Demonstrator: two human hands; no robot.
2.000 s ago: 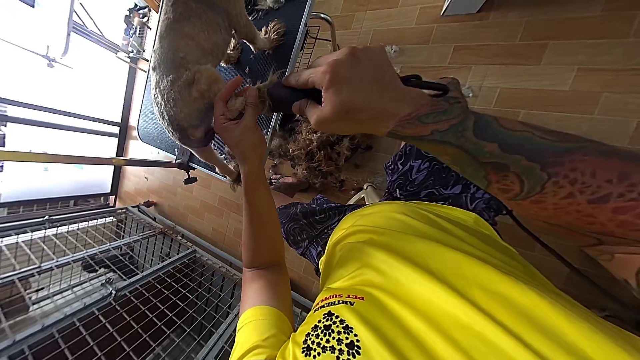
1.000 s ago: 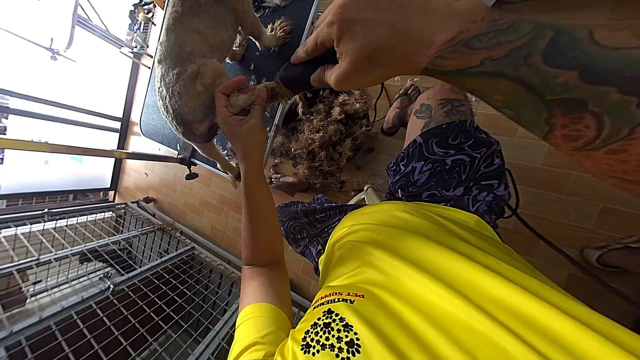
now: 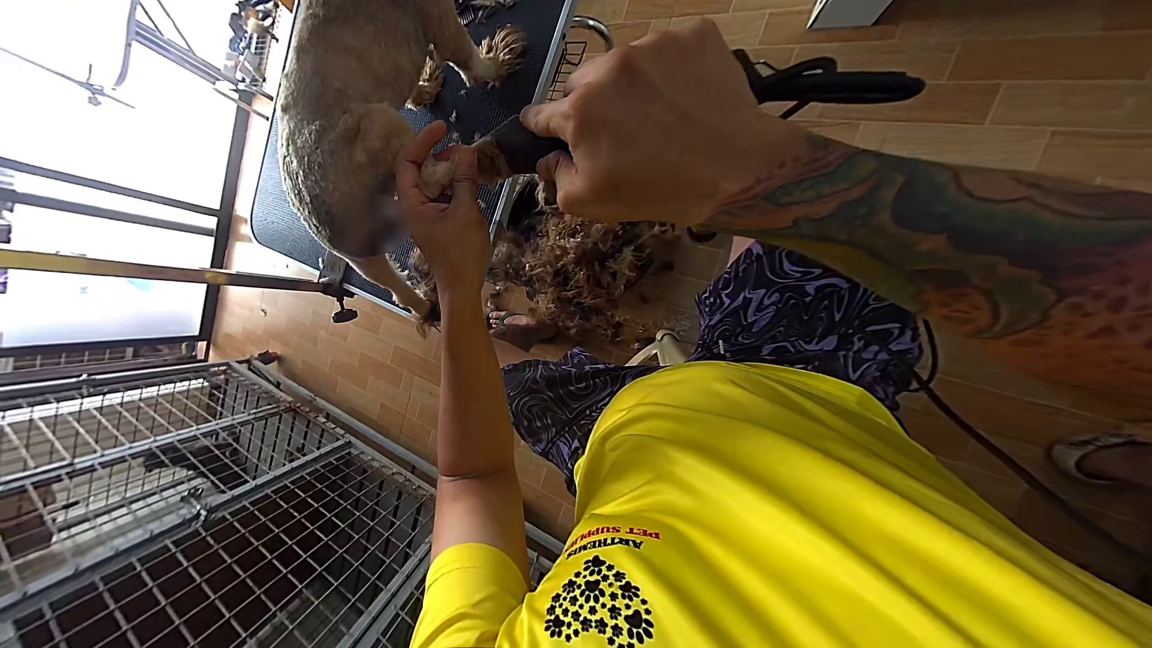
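Note:
A dog with short tan-grey fur point(image 3: 337, 117) stands on a dark textured grooming table point(image 3: 279, 211), with longer shaggy hair left around its paws. My left hand point(image 3: 447, 202) is closed around one of its legs, fingers and thumb wrapped about the pale fur. Black electric clippers point(image 3: 526, 147) are gripped in my right hand point(image 3: 652, 126), their head against the shaggy hair of that leg, just right of my left fingers. The blade edge is too small to make out. A black cord comes out behind my right hand.
A heap of cut brown hair point(image 3: 598, 265) lies on the tiled floor beside the table. Wire cages point(image 3: 180, 504) fill the lower left. A metal bar with a clamp knob point(image 3: 344, 313) meets the table edge. Another person's sandalled foot point(image 3: 1102, 459) shows at the far right.
My right hand and the clippers have swung and shifted between frames, while the clipper head has stayed near the held leg. My left hand has kept its hold on the leg.

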